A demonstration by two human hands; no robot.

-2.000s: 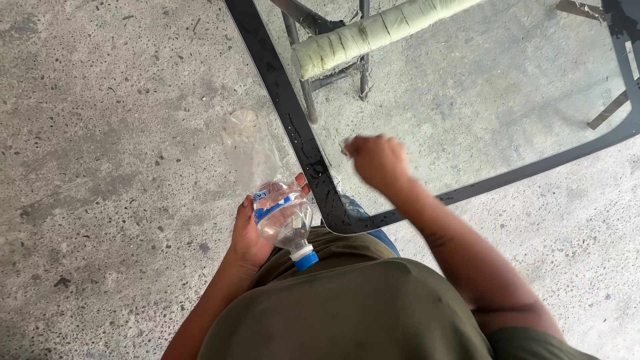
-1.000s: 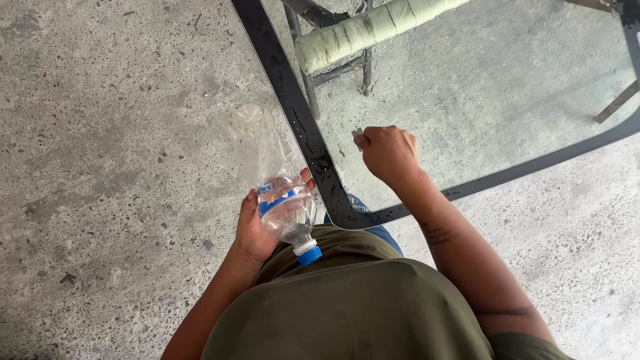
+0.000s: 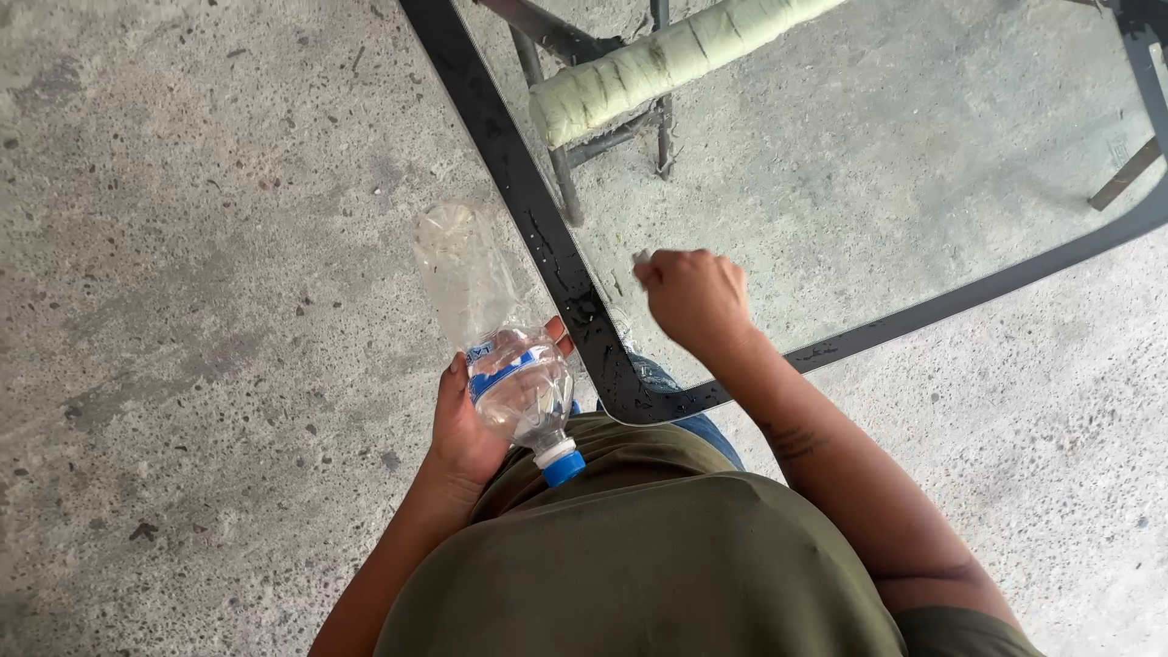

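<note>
My left hand point(image 3: 470, 429) is closed around a clear plastic bottle point(image 3: 525, 392) with a blue cap and a blue label, the cap pointing toward my body. Its fingertips show beside the black border of a glass pane point(image 3: 912, 137). Over the pane's near corner, my right hand point(image 3: 698, 297) is curled, pinching a small whitish piece point(image 3: 641, 260) that is mostly hidden by the fingers. Water drops lie on the black border point(image 3: 584, 310) close to both hands.
Beneath the glass, a metal stand point(image 3: 570, 173) has a bar wrapped in pale padding point(image 3: 675, 64). A brown bar point(image 3: 1127, 173) shows at the right through the glass. Speckled concrete floor point(image 3: 228, 274) surrounds the pane, and my legs are under its near corner.
</note>
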